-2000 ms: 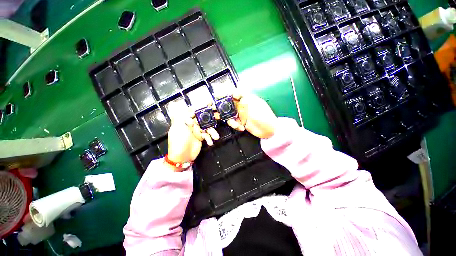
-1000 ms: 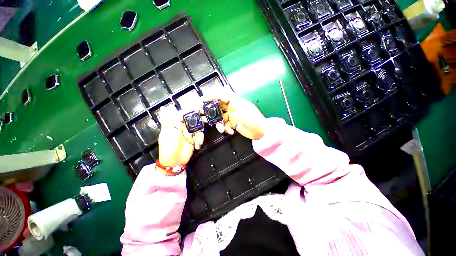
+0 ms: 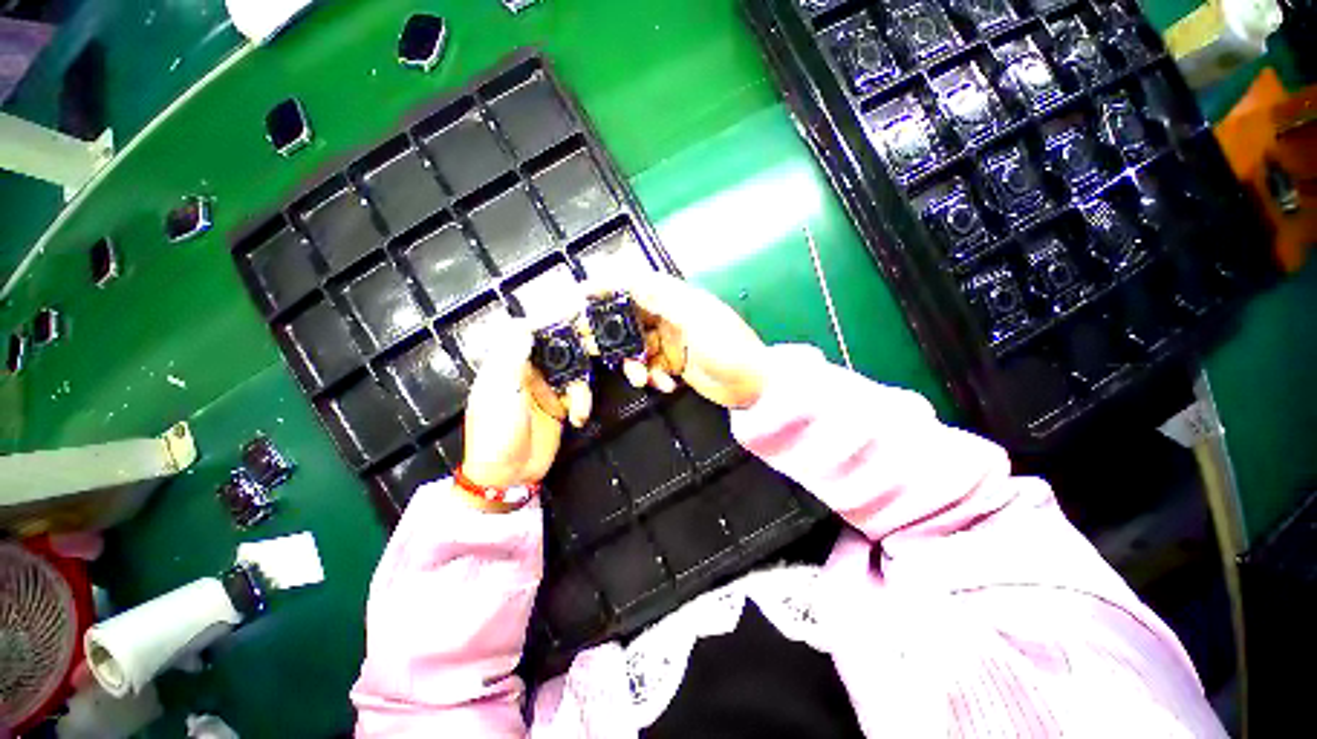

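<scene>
My left hand (image 3: 516, 412) holds a small black squarish unit (image 3: 559, 352) in its fingertips. My right hand (image 3: 690, 344) holds a second such unit (image 3: 617, 328), close beside the first. Both units show a round dark centre and face up. Both hands are above a black tray (image 3: 379, 224) with square pockets; the pockets that show are empty, and the hands and sleeves hide part of it. A second black tray (image 3: 965, 220) at the right holds many black units in its upper pockets.
Single dark units (image 3: 288, 126) lie spaced along the green surface at upper left. Two units (image 3: 256, 484) lie near white paper (image 3: 282, 560) and a white roll (image 3: 162, 631). A pink-red fan (image 3: 36, 614) stands lower left, an orange object (image 3: 1271, 166) far right. A thin pale rod (image 3: 828, 295) lies between the trays.
The row of single units at upper left has shifted up and to the right along the green surface since one second ago. Both hands keep their units, nearly still.
</scene>
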